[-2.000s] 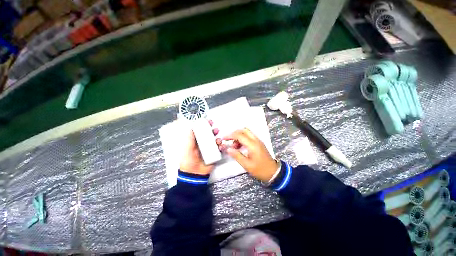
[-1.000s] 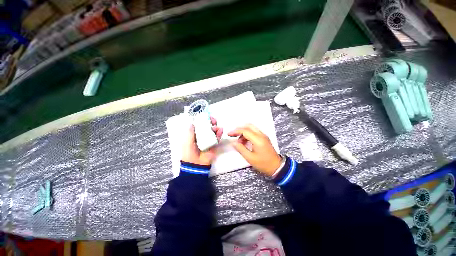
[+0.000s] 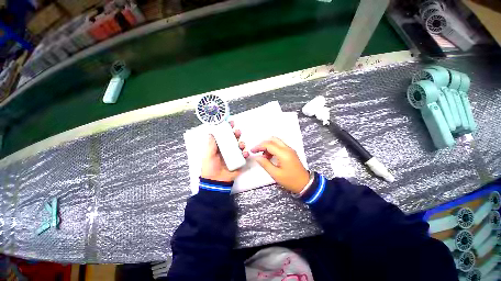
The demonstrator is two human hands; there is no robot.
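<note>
A pale mini fan (image 3: 229, 147) with a round spoked head is in my left hand (image 3: 218, 163). Its head points away from me and its handle lies across the palm. My right hand (image 3: 283, 164) is just right of the handle, not touching it, with thumb and forefinger close together; I cannot tell whether something tiny is between them. White sheets (image 3: 263, 125) lie under both hands. A black-handled tool (image 3: 351, 144) with white ends lies on the bench to the right.
Several mint fans (image 3: 439, 110) lie overlapped at the right. A blue crate (image 3: 439, 207) of fans is at lower right. Thin mint parts (image 3: 50, 215) lie at far left. A green conveyor (image 3: 220, 57) with one fan (image 3: 114, 86) runs behind the silvery bench (image 3: 137, 181). A post (image 3: 360, 35) stands behind.
The held fan has tilted so its spoked face shows and its head reaches further up. My right hand has barely moved since one second ago. The conveyor fan has shifted right.
</note>
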